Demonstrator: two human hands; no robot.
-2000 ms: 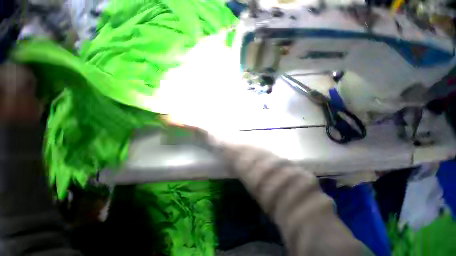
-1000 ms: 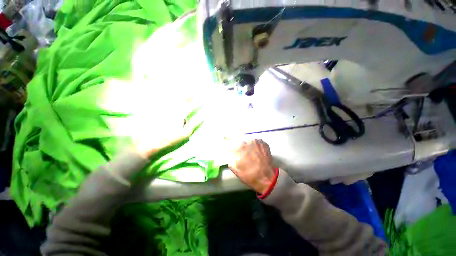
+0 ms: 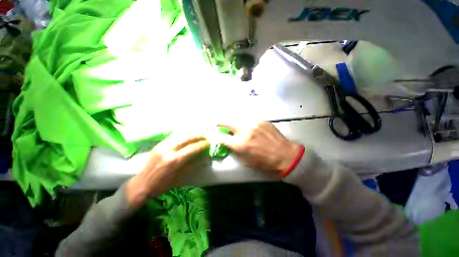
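My left hand (image 3: 168,163) and my right hand (image 3: 261,148) are close together at the front of the white table. Between their fingers they hold a small bunched piece of green fabric (image 3: 218,142). Glare washes out the fingertips and part of the piece. A large heap of bright green fabric (image 3: 55,95) lies to the left. The white sewing machine (image 3: 322,27) stands above and behind my hands, its needle area (image 3: 244,70) empty of visible fabric but partly lost in bright light.
Black-handled scissors (image 3: 347,108) lie right of the needle beside a blue strip (image 3: 346,78). Green fabric (image 3: 186,221) hangs below the table edge, near my lap. More green fabric (image 3: 443,233) shows at the lower right.
My left hand has come from the green heap to meet my right hand. The green piece is now bunched small between them. The view has moved closer to the table.
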